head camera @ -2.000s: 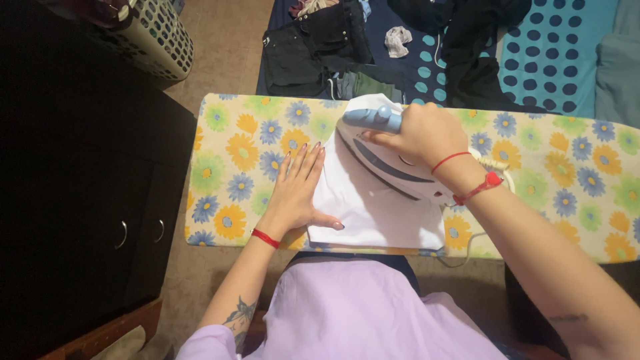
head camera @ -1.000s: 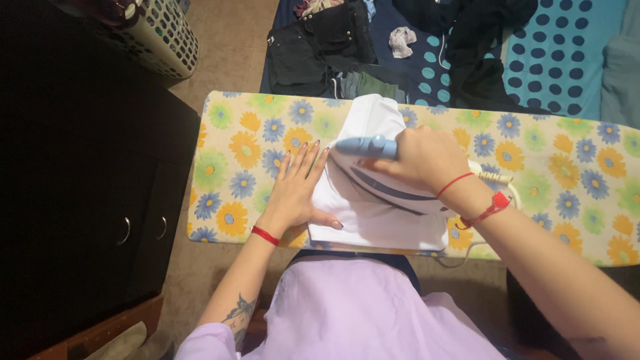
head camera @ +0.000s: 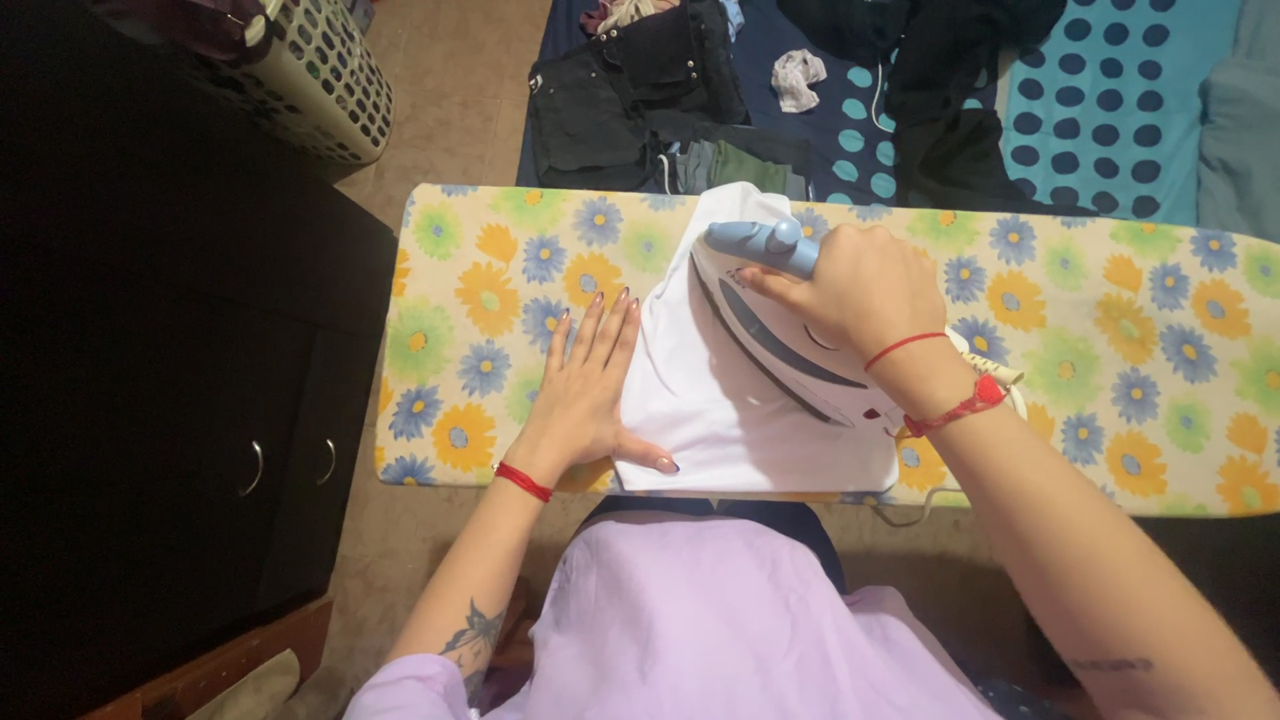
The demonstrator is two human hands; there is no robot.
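Note:
A folded white cloth garment [head camera: 690, 420] lies on the flower-patterned ironing board [head camera: 1060, 400]. My right hand [head camera: 870, 290] grips the blue handle of a white clothes iron [head camera: 790, 340], which sits over the right part of the garment with its nose pointing to the upper left. Part of the iron is hidden by this hand. Flat, with fingers spread, my left hand [head camera: 590, 390] rests at the garment's left edge, thumb on the white cloth and the other fingers on the board cover or along the edge.
Beyond the board, black clothes [head camera: 630, 90], folded green and grey cloths [head camera: 735, 165] and a crumpled light cloth [head camera: 798, 80] lie on a dotted blue bedspread [head camera: 1090, 110]. A perforated laundry basket [head camera: 325, 90] stands at the upper left, above a dark cabinet [head camera: 180, 380]. The iron's cord hangs near the board's front edge.
My right hand and the iron have shifted over the garment, and the iron's nose sits lower than two seconds ago. My left hand has stayed in place.

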